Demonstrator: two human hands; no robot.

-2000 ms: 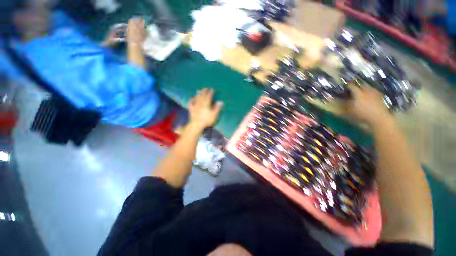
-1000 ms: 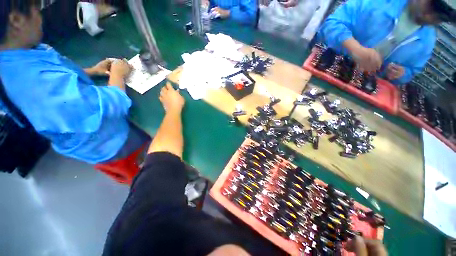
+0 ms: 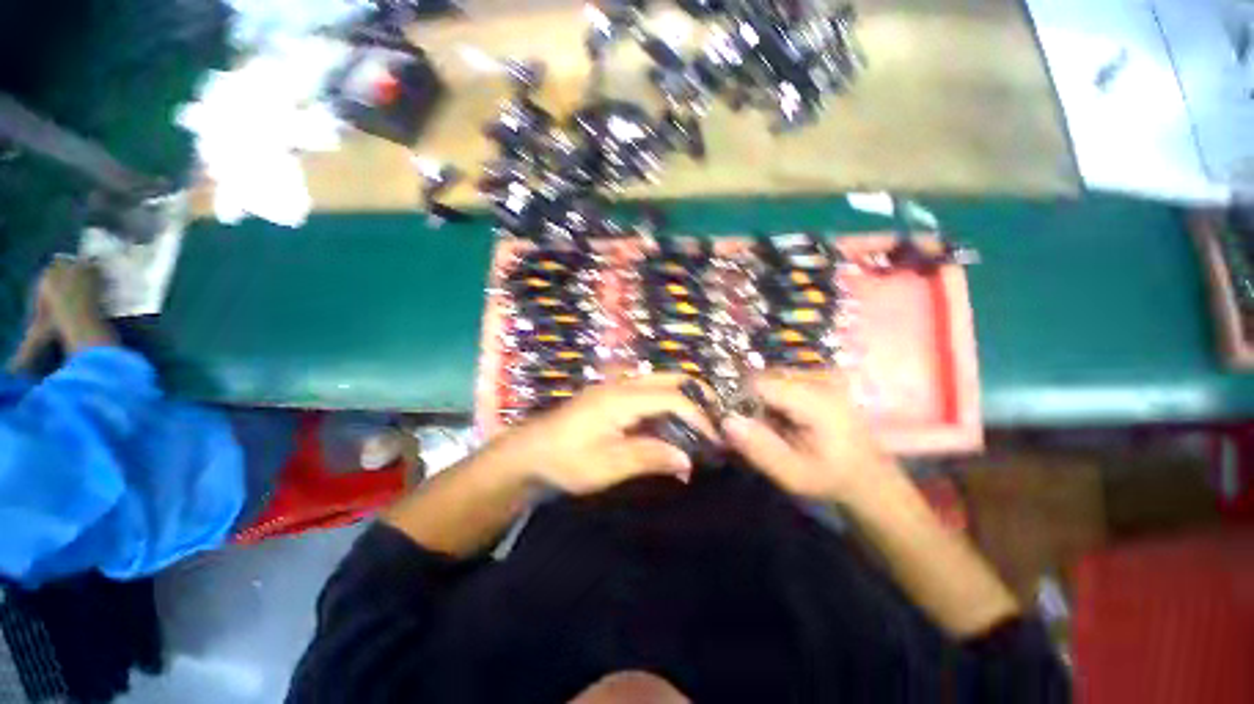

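The salmon-red tray [image 3: 901, 399] lies at the bench's near edge, with rows of black-and-silver key fobs [image 3: 674, 310], some with yellow-orange marks. My left hand [image 3: 619, 433] and my right hand [image 3: 798, 433] meet at the tray's near side. My left hand holds a small dark key fob [image 3: 674, 433]; my right fingertips are at its right end. The picture is blurred, so the exact grip of my right hand is hard to see. One fob lies across the tray's far right rim.
A heap of loose black-and-silver pieces [image 3: 605, 145] lies on the tan board [image 3: 949, 110] behind the tray. White scraps [image 3: 261, 124] and a small black box [image 3: 388, 91] are at the far left. A blue-clad person [image 3: 110, 454] sits at left. A white sheet [image 3: 1128, 96] is at far right.
The view has turned towards the tray. My left hand has come from the green bench at left to the tray's near side, and my right hand has joined it there. A dark piece now shows in my left hand.
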